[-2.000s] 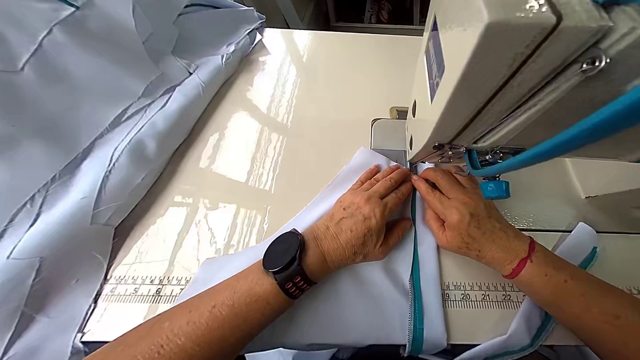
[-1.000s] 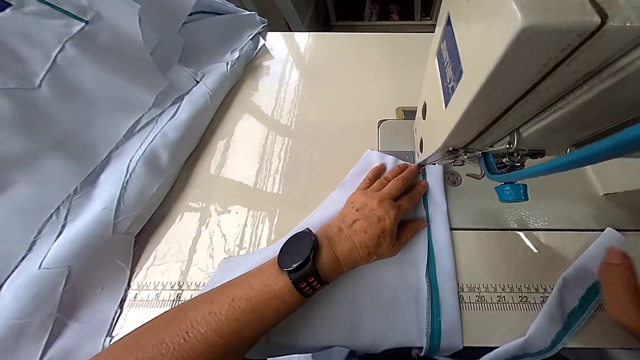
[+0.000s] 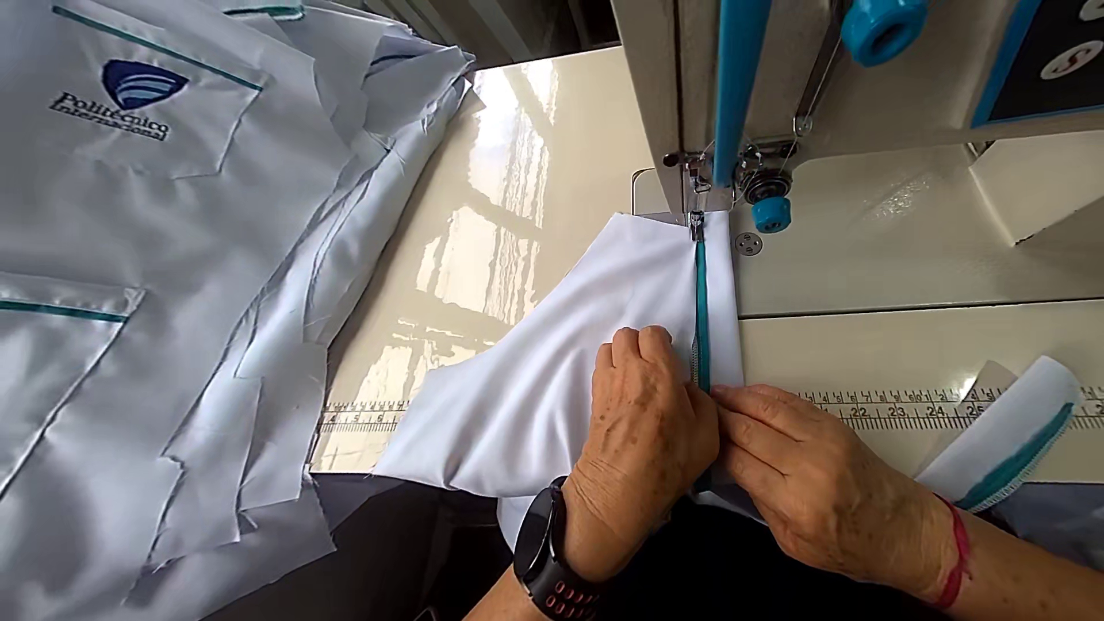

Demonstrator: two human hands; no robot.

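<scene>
A white fabric piece [image 3: 535, 354] with a teal trim strip [image 3: 702, 302] lies on the sewing machine's bed, its far end under the presser foot [image 3: 697, 224]. My left hand [image 3: 647, 414], curled with a black watch at the wrist, grips the fabric just left of the strip. My right hand [image 3: 802, 466] pinches the fabric's edge by the strip with thumb and fingertips, touching my left hand. The undersides of both hands are hidden. Above the far end stands the sewing machine head [image 3: 673, 95] with blue parts.
Stacked white garment pieces [image 3: 216, 233] with teal-trimmed pockets and an embroidered emblem cover the left side. A narrow white strip with teal edging [image 3: 1005, 440] lies at the right, over a printed measuring scale [image 3: 862, 410]. The table's front edge runs just beyond my wrists.
My left hand has moved from beside the presser foot back toward me along the fabric. My right hand has come from the narrow strip at the right to the trim. The view has shifted.
</scene>
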